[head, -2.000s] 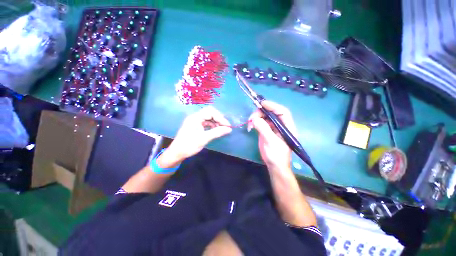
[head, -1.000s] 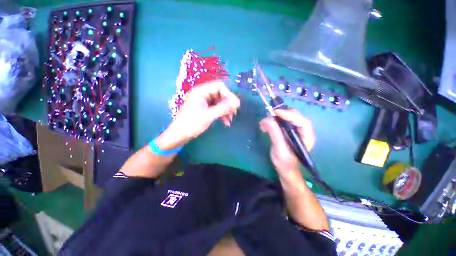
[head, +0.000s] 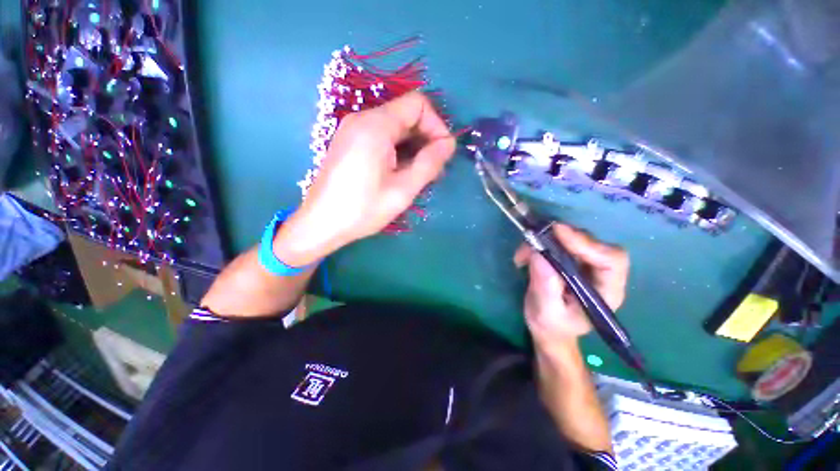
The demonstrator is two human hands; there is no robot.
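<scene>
My left hand, with a blue wristband, pinches a short red lead wire beside the left end of a row of dark components. My right hand holds a black soldering iron like a pen. Its metal tip is close to the leftmost component; whether it touches cannot be told. A dense pile of red lead wires with white ends lies partly hidden behind my left hand.
A black component tray full of dark parts with red wires is at left. A clear fume hood overhangs the row at right. A yellow sponge, a yellow-rimmed roll and white trays are at lower right.
My left hand has moved right and up from the wire pile to the row with a wire. The iron's tip has moved to the leftmost component. The view is now closer to the bench.
</scene>
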